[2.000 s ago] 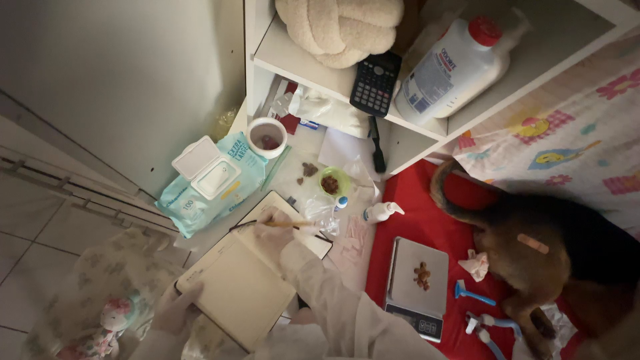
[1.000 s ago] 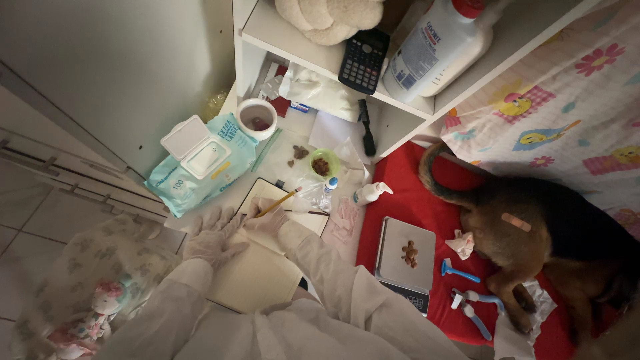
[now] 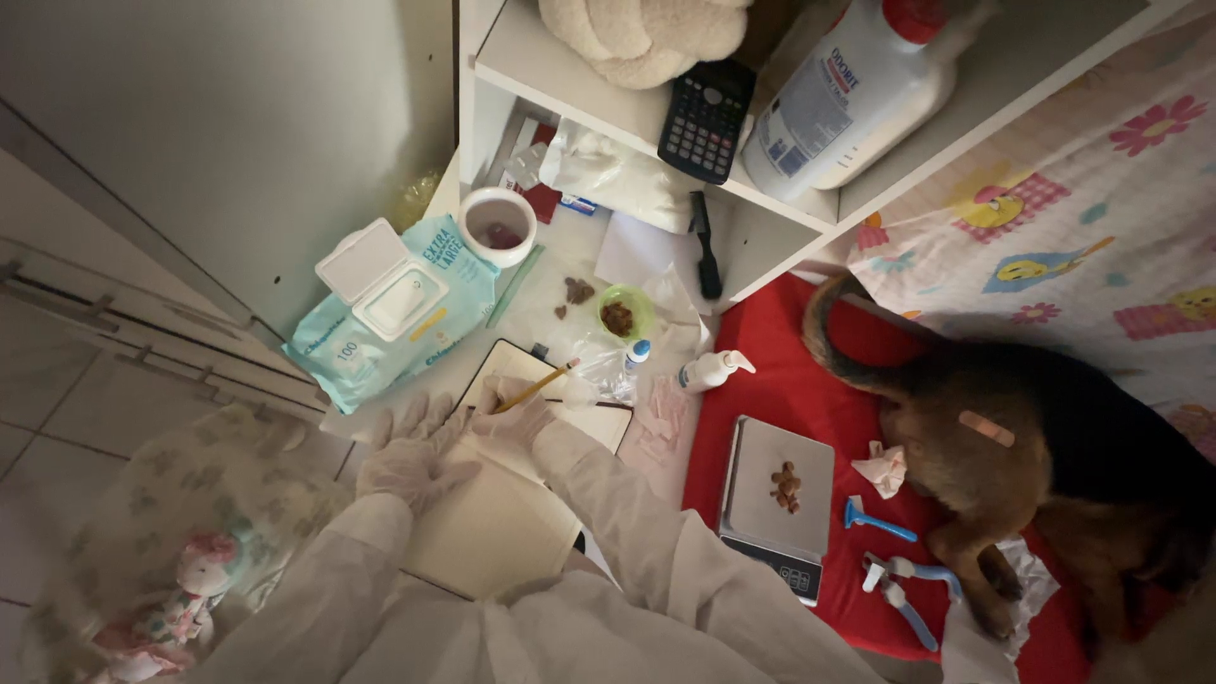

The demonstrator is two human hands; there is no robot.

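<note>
My gloved right hand (image 3: 513, 413) holds a yellow pencil (image 3: 537, 385) over the upper part of an open notebook (image 3: 494, 527). The gloved left hand (image 3: 413, 456) lies on the notebook's left side, fingers apart, holding nothing. Beyond the notebook are a green bowl of brown pieces (image 3: 617, 313), a small blue-capped bottle (image 3: 637, 353) and a clear plastic bag. A white pump bottle (image 3: 708, 371) lies to the right. Brown pieces (image 3: 786, 487) rest on a digital scale (image 3: 744, 456) on red cloth.
A wipes pack (image 3: 456, 304) and a white cup (image 3: 497, 195) stand at the left. The shelf (image 3: 589, 90) holds a calculator (image 3: 708, 121) and a large bottle (image 3: 826, 104). A dog (image 3: 1064, 427) lies at the right near a blue razor (image 3: 879, 521) and nail clippers (image 3: 898, 594).
My left hand has moved from the notebook's lower left edge up beside the right hand. The pencil is in my right hand throughout.
</note>
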